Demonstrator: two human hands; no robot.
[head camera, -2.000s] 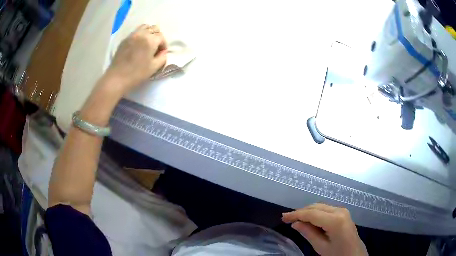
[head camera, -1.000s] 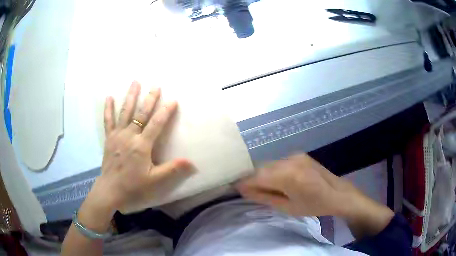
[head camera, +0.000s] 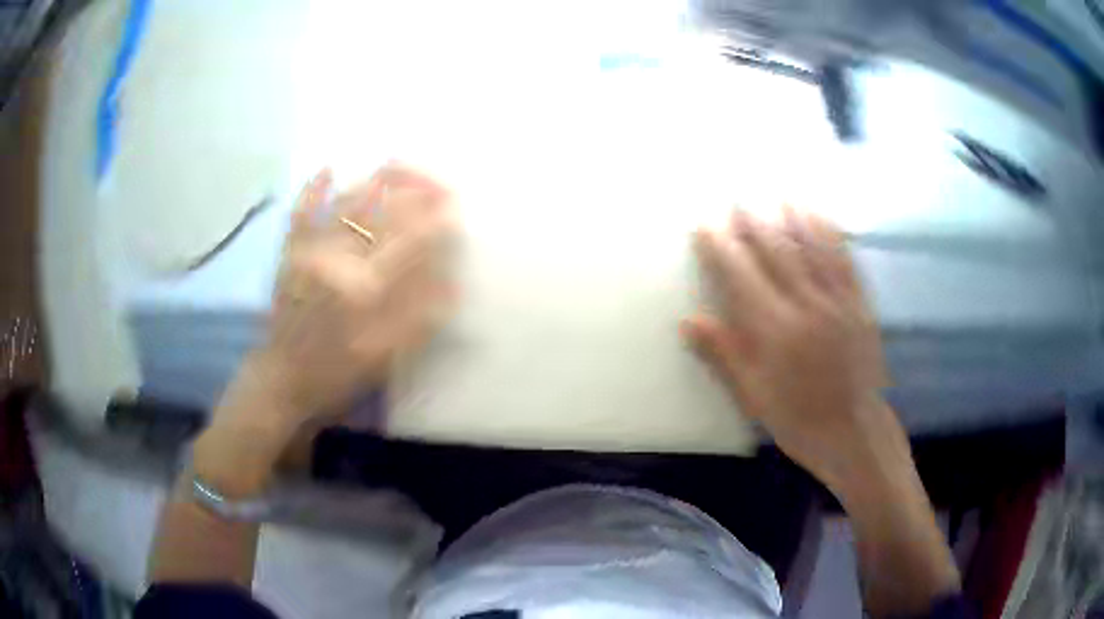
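A cream fabric panel (head camera: 569, 351) lies flat across the table's front edge, its lower end hanging slightly over it. The frame is blurred. My left hand (head camera: 363, 272) rests on the panel's left side, palm down. My right hand (head camera: 793, 314) lies on its right side, palm down, fingers pointing away from me. Whether either hand pinches the fabric cannot be told. The panel's far end is lost in glare.
The sewing machine head (head camera: 944, 42) is at the upper right, with a dark cylinder (head camera: 838, 103) below it. Black thread snips (head camera: 999, 166) lie at right. Cut cream pieces (head camera: 206, 157) and blue tape (head camera: 119, 91) are at left. The grey table edge (head camera: 969, 363) runs across the front.
Since one second ago, my right hand has moved from the panel's lower corner up onto its right side. The panel now lies straighter in front of me. The camera view has turned.
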